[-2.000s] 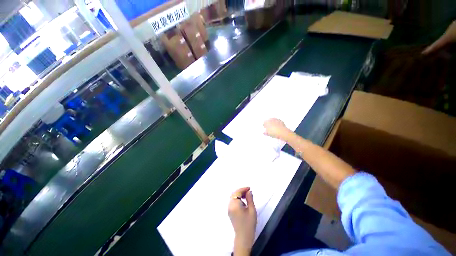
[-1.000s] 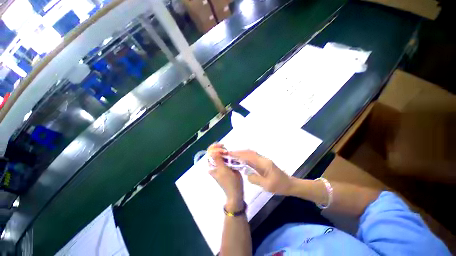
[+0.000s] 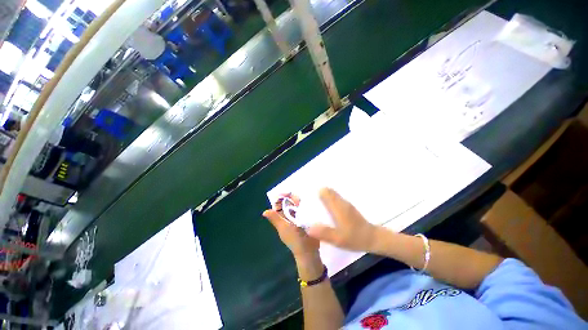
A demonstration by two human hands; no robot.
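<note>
My left hand, with a dark bracelet, holds a small white corded unit above the near edge of the white paper liner. A loop of its cord shows at the fingers. My right hand, with a white beaded bracelet, is just right of it and grips the white bundle's right side, thumb and forefinger spread around it. The bundle's outline melts into the bright paper, so I cannot tell whether a bag is around it.
Crinkled clear bags lie at the liner's far end. An open carton stands at the right. Another paper sheet and white corded units lie at the lower left. A metal post rises at the rail behind the liner.
My right hand has come back from the liner's far part to my left hand, which now holds the corded unit. The view has swung left, bringing in the lower-left sheet and units.
</note>
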